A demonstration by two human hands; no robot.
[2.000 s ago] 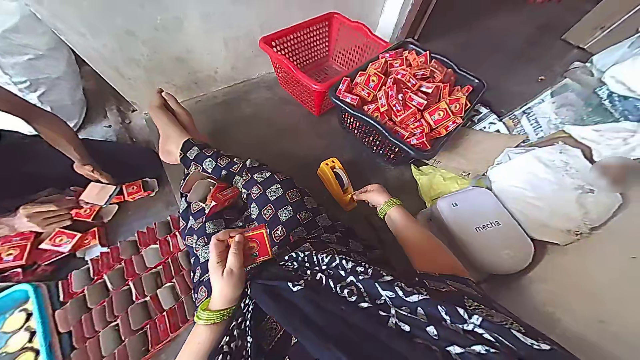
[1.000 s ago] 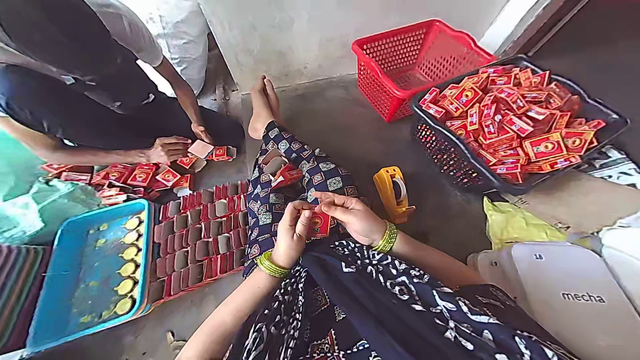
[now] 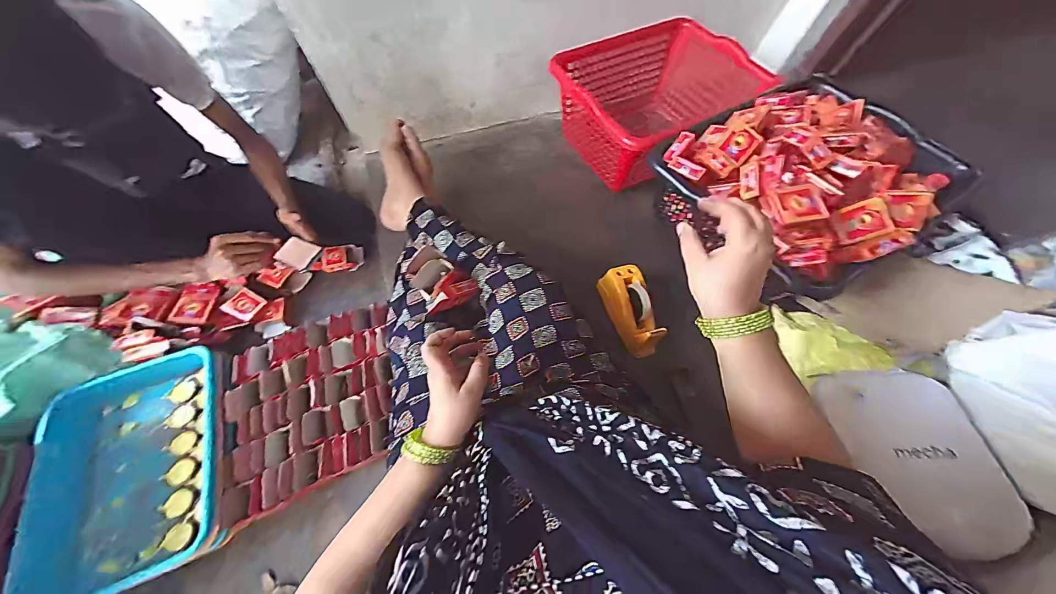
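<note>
My right hand point(image 3: 730, 256) is raised at the near left rim of a black plastic basket point(image 3: 949, 194) heaped with small red printed packets point(image 3: 800, 202); its fingers are apart and hold nothing. Over my lap is my left hand point(image 3: 456, 371), fingers loosely curled, with nothing visible in it. Just beyond it, a few red packets point(image 3: 454, 289) rest on my patterned trousers. A yellow tape dispenser point(image 3: 629, 309) lies on the floor between my leg and my right forearm.
A red plastic basket point(image 3: 594, 124) stands behind the black one. At left are rows of red and brown packets point(image 3: 313, 396), a blue tray point(image 3: 206, 412) with round yellowish pieces, and another person's hands point(image 3: 239, 254) over loose packets. A grey case point(image 3: 916, 462) lies at right.
A second ago both my hands were together on a red packet over my lap. They are now apart, the right one beside the black basket, and the packet is out of both hands.
</note>
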